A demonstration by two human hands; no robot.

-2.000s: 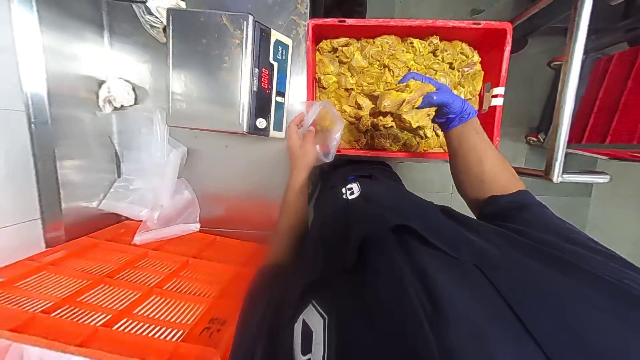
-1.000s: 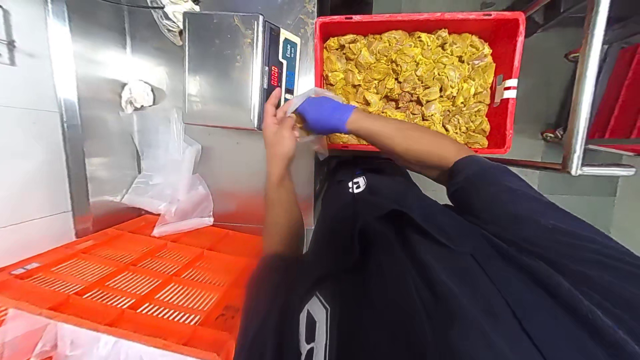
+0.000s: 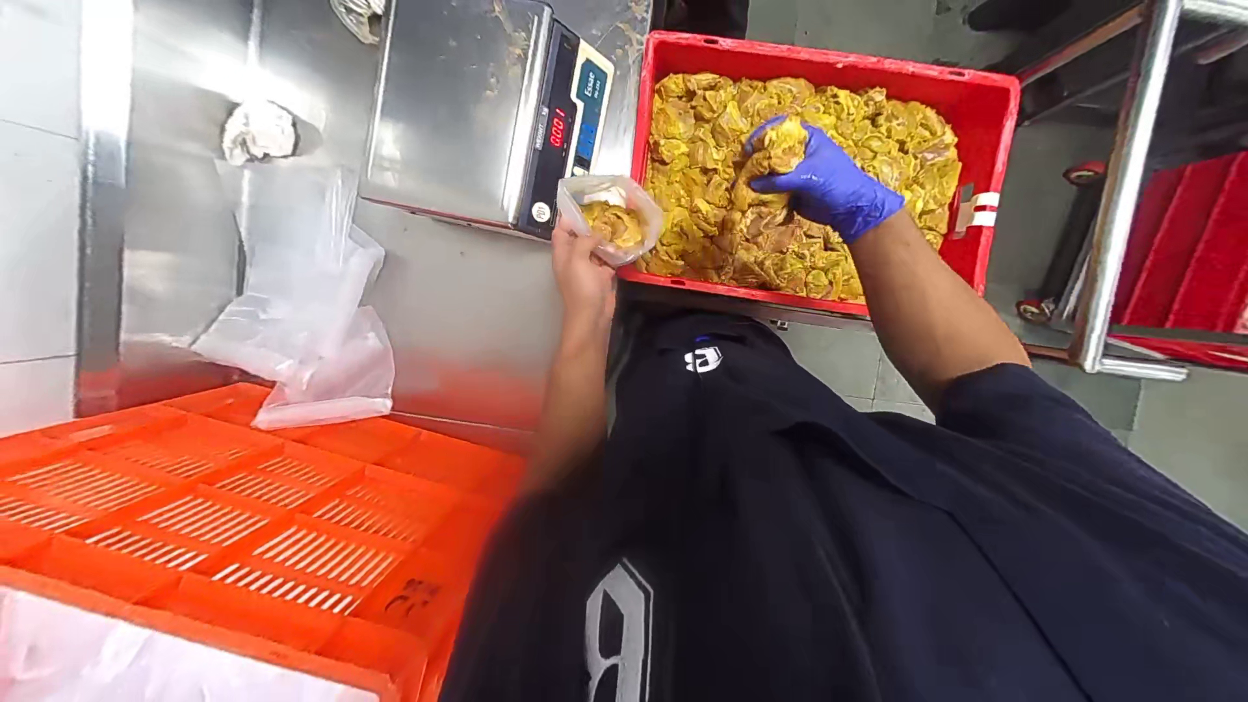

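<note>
My left hand (image 3: 583,261), bare, holds up a clear plastic bag (image 3: 639,229) with its mouth spread and some yellow marinated meat inside. The bag is beside the near left corner of a red plastic crate (image 3: 829,58). Yellow marinated meat pieces (image 3: 717,136) fill much of the crate. Above them my right hand (image 3: 829,185), in a blue glove, grips a clump of the meat (image 3: 775,156). A digital scale with a steel platform (image 3: 458,107) is left of the crate, its red display lit.
Empty clear plastic bags (image 3: 312,302) lie on the steel table (image 3: 468,331) at the left, near a crumpled white cloth or wad (image 3: 258,132). An orange slotted crate (image 3: 214,517) fills the lower left. A metal tube frame (image 3: 1121,185) stands at the right.
My gloved right hand was at the bag one second ago; it has moved right, back over the crate, and now holds meat. The left hand still holds the bag.
</note>
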